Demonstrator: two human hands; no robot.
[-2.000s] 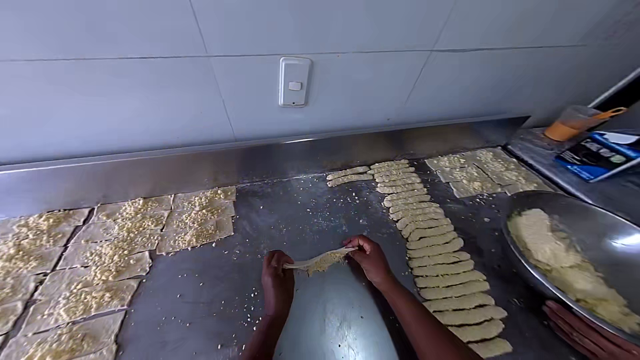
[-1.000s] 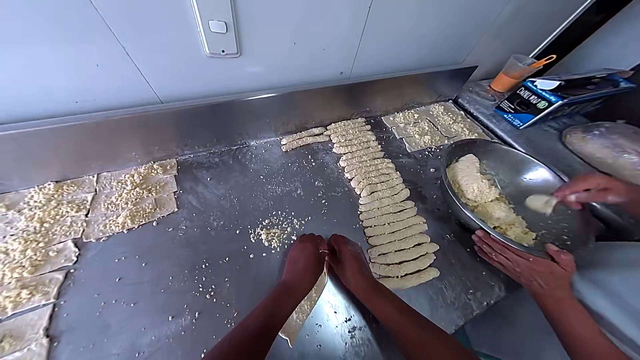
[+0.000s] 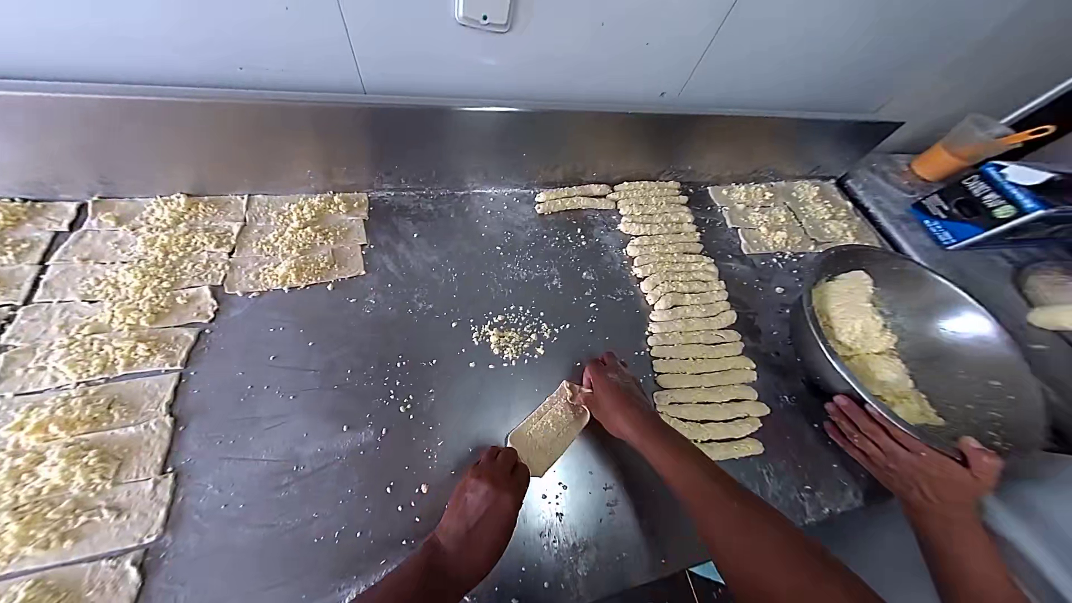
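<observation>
A small rectangular piece of dough [image 3: 548,429] is stretched between my two hands, low over the steel worktop [image 3: 276,469]. My left hand [image 3: 486,511] grips its lower left end, and my right hand [image 3: 615,394] pinches the upper right end. Just beyond lies a small pile of pale crumbs [image 3: 515,335]. To the right runs a column of rolled dough strips [image 3: 691,318], with two more strips [image 3: 574,198] beside its far end. Flat dough pieces topped with crumbs [image 3: 109,352] cover the left side, and others [image 3: 791,216] lie at the back right.
At right, a co-worker's hand [image 3: 913,461] rests against a large metal bowl [image 3: 971,360] holding a pale mass [image 3: 871,335]. Behind it are a blue and black box [image 3: 988,201] and a plastic jug with orange contents [image 3: 955,151]. A steel backsplash [image 3: 419,146] runs along the wall.
My hands, close together one second ago, are now apart with the dough stretched between them. The co-worker's other hand, earlier over the bowl with a pale piece, is no longer there.
</observation>
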